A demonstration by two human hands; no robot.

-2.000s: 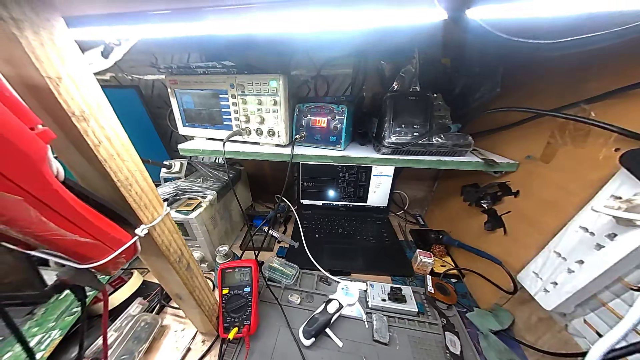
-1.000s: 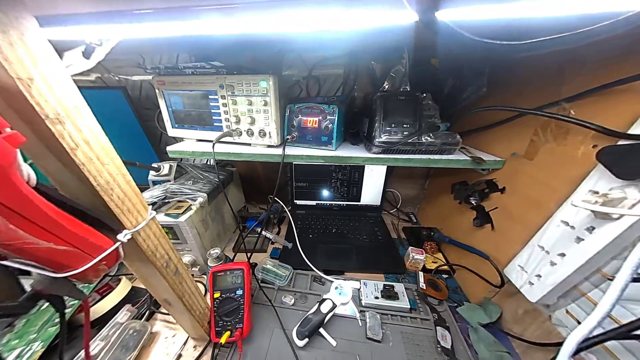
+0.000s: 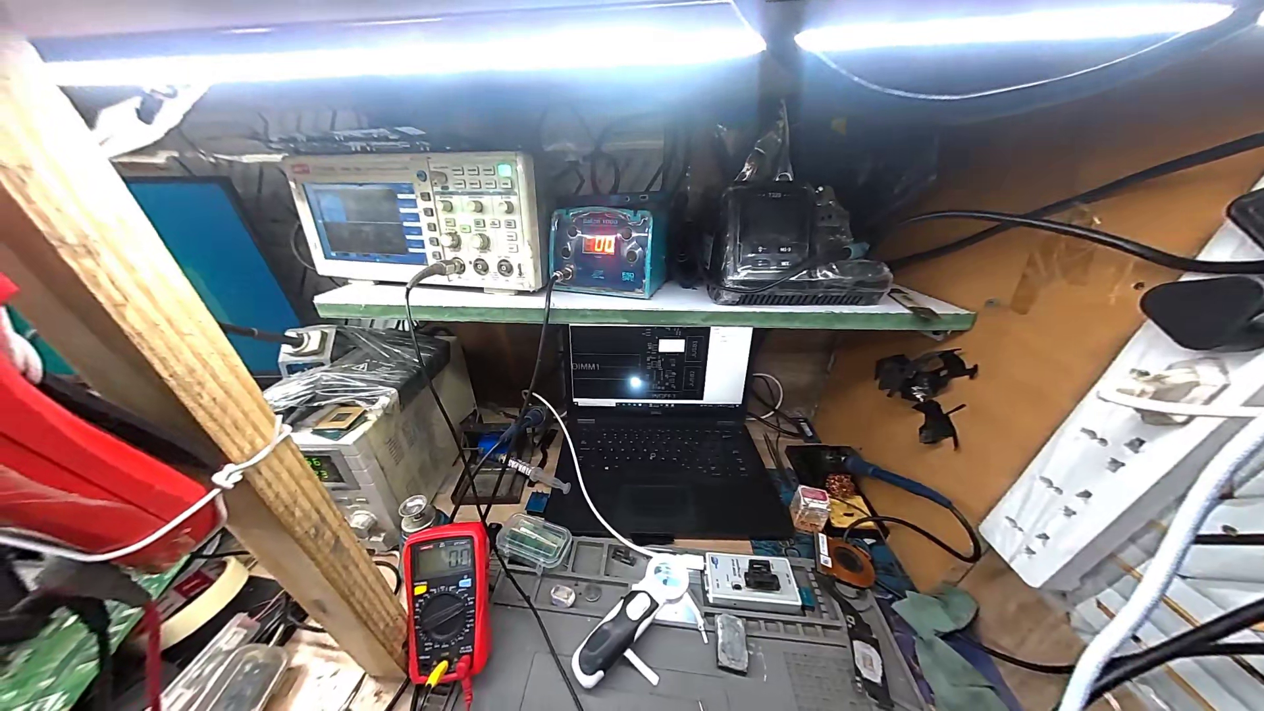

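Neither my left hand nor my right hand shows in the head view. A red digital multimeter [image 3: 447, 602] stands at the lower left of a grey work mat [image 3: 770, 681]. Right of it lies a black and white handled tool [image 3: 617, 632] with a round, lit head. A white device with a black socket [image 3: 753, 581] rests on the mat's upper trays, near a small grey block [image 3: 731, 644]. Behind the mat an open black laptop [image 3: 662, 444] shows a board layout on its screen.
A shelf [image 3: 642, 308] above the laptop carries an oscilloscope [image 3: 415, 222], a soldering station [image 3: 604, 249] and a plastic-wrapped device [image 3: 790, 242]. A wooden post [image 3: 197, 365] slants along the left. A white power strip [image 3: 1096, 474] and loose cables stand at the right. A soldering iron [image 3: 894, 478] lies right of the laptop.
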